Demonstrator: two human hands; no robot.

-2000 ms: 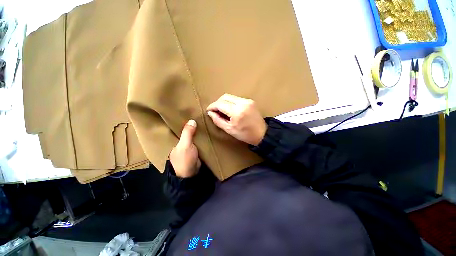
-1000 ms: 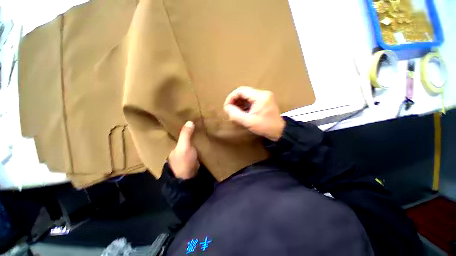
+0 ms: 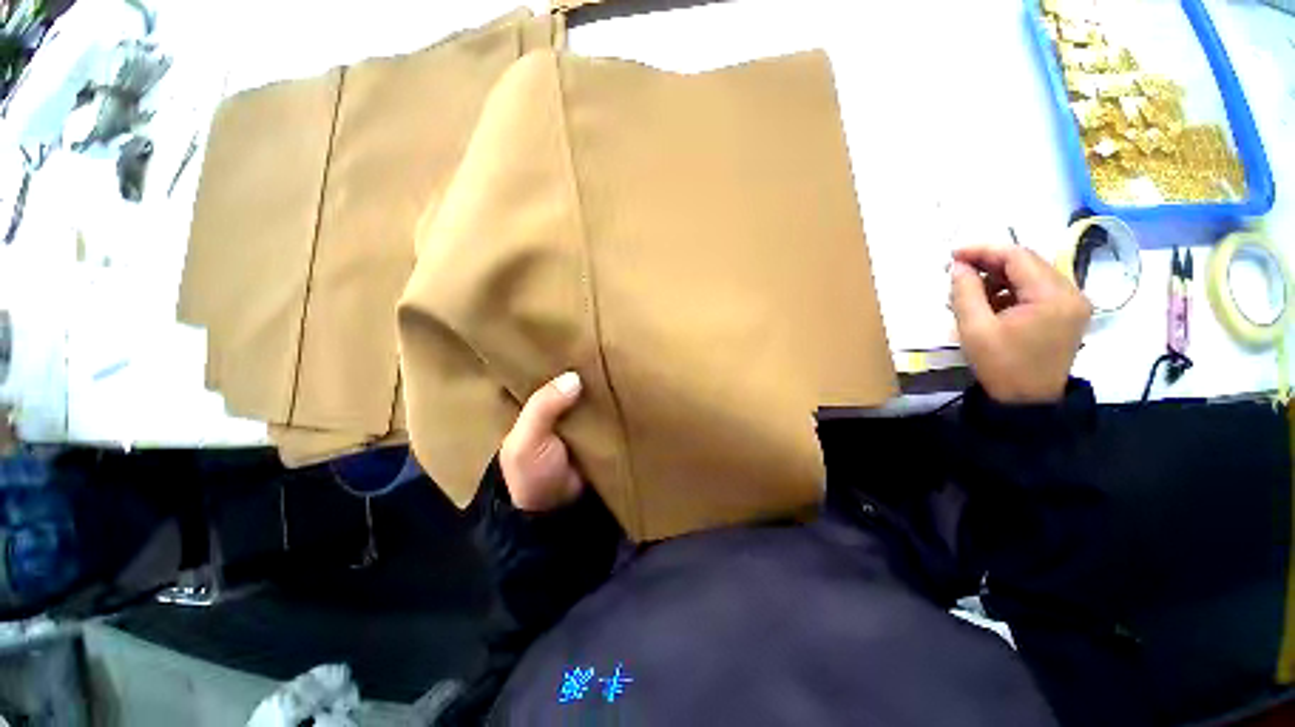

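Observation:
A large tan-brown panel [image 3: 724, 242] hangs over the table's front edge against the dark apron, with a bunched fold on its left part. A stitched seam [image 3: 588, 270] runs down it. My left hand [image 3: 544, 443] grips the panel's lower part, thumb on top beside the seam and the other fingers hidden beneath. My right hand [image 3: 1015, 320] is off the panel, over the table's front edge at the right, left of a tape roll. Its thumb and forefinger are close together; whether they hold something small cannot be told.
Stacked brown panels [image 3: 263, 256] lie at the left. A blue-rimmed tray [image 3: 1075, 159] of gold pieces stands at the upper right. Below it are two pale yellow tape rolls, one at the far right [image 3: 1233, 288], and pink-handled snips [image 3: 1177, 315]. A grey bin [image 3: 156, 675] is at the lower left.
My right hand has left the seam and moved right, beyond the panel. The panel's far edge now shows, and its lower right corner hangs by the apron. My left hand keeps its grip.

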